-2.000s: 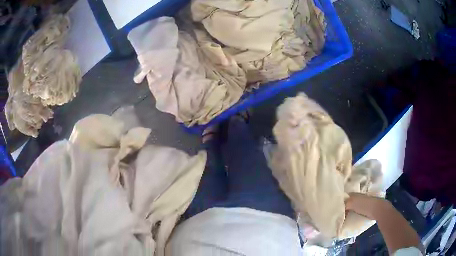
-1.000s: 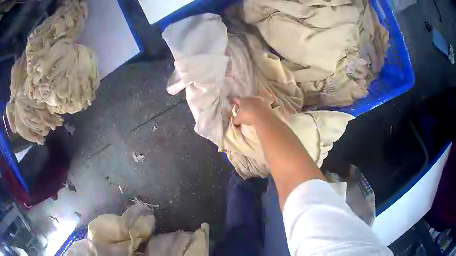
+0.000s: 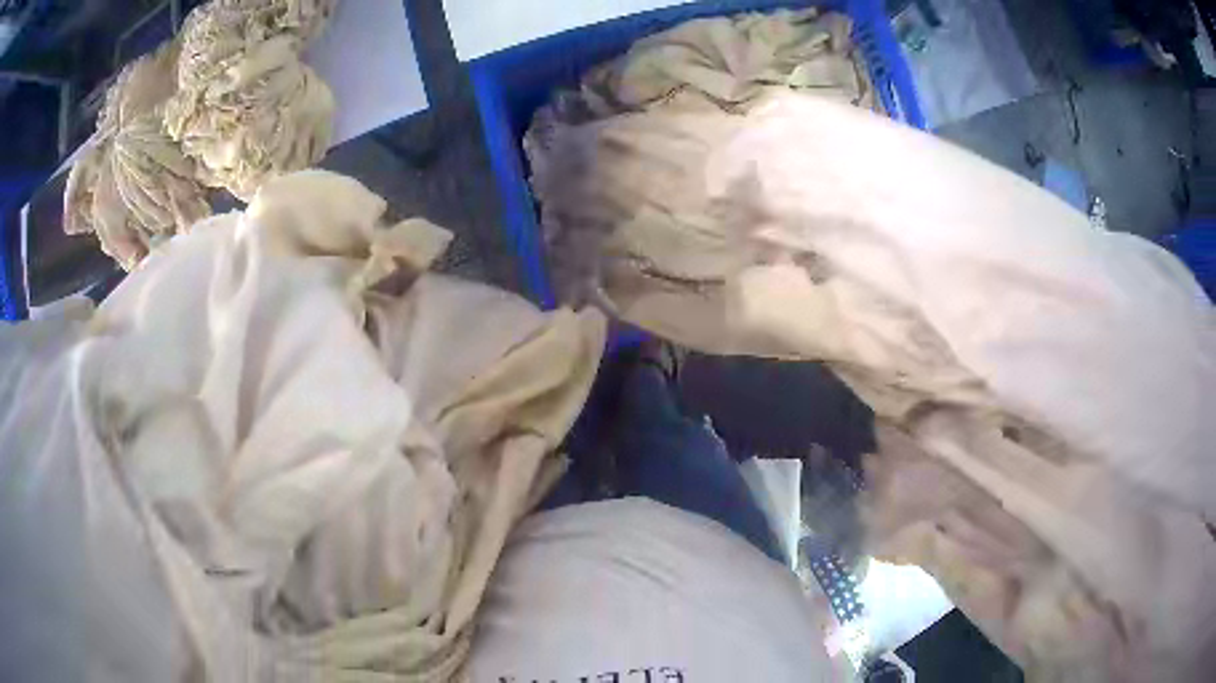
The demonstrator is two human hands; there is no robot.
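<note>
A large cream garment piece stretches, partly blurred, from over the blue crate to the right edge and down to the lower right. Another crumpled cream heap fills the lower left, close in front of me. More bunched cream cloth lies inside the crate. Neither my left hand nor my right hand can be made out; the cloth may cover them.
Gathered cream bundles hang at a white, blue-edged table at the upper left. Dark floor shows at the upper right. A bright white patch and a dark object lie at the lower right.
The hand that gripped the cloth at the crate has gone from sight. Cream cloth now spreads from the crate across the right side. The lower-left heap shows larger as the view has shifted.
</note>
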